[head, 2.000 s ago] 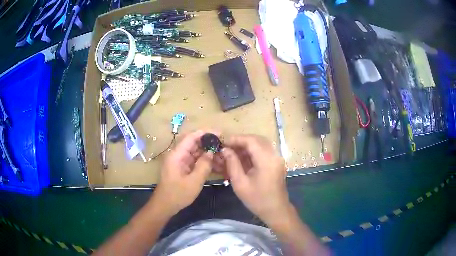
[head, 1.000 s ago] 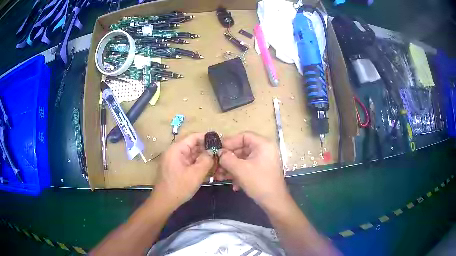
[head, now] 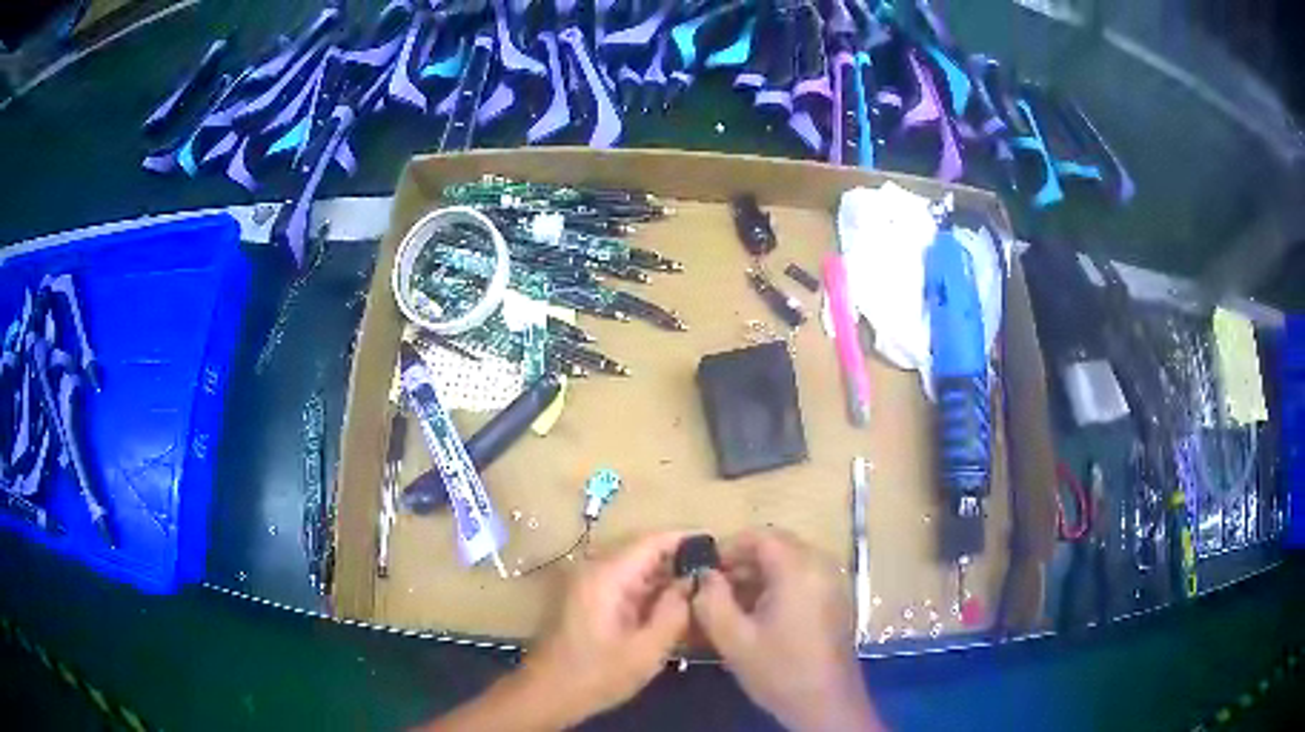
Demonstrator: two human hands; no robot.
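My left hand (head: 613,618) and my right hand (head: 784,612) meet at the front edge of the cardboard tray. Their fingertips hold a small black housing (head: 697,555) between them. Its lower part is hidden by my fingers. A turquoise part (head: 601,491) lies on the tray left of the housing, with a thin dark lead running down from it. The black square fixture (head: 753,408) lies in the tray beyond my hands. The blue electric screwdriver (head: 960,372) lies at the right with its tip towards me.
The tray wall (head: 1030,458) surrounds circuit boards (head: 573,272), a tape ring (head: 450,270), a pink marker (head: 847,343), a silver strip (head: 860,543) and scattered screws. A blue bin (head: 158,415) stands left. Purple and black handle shells (head: 573,86) lie beyond the tray.
The view has tilted up, so the tray sits lower and further right and more handle shells show beyond it. My hands still hold the black housing, which is turned differently.
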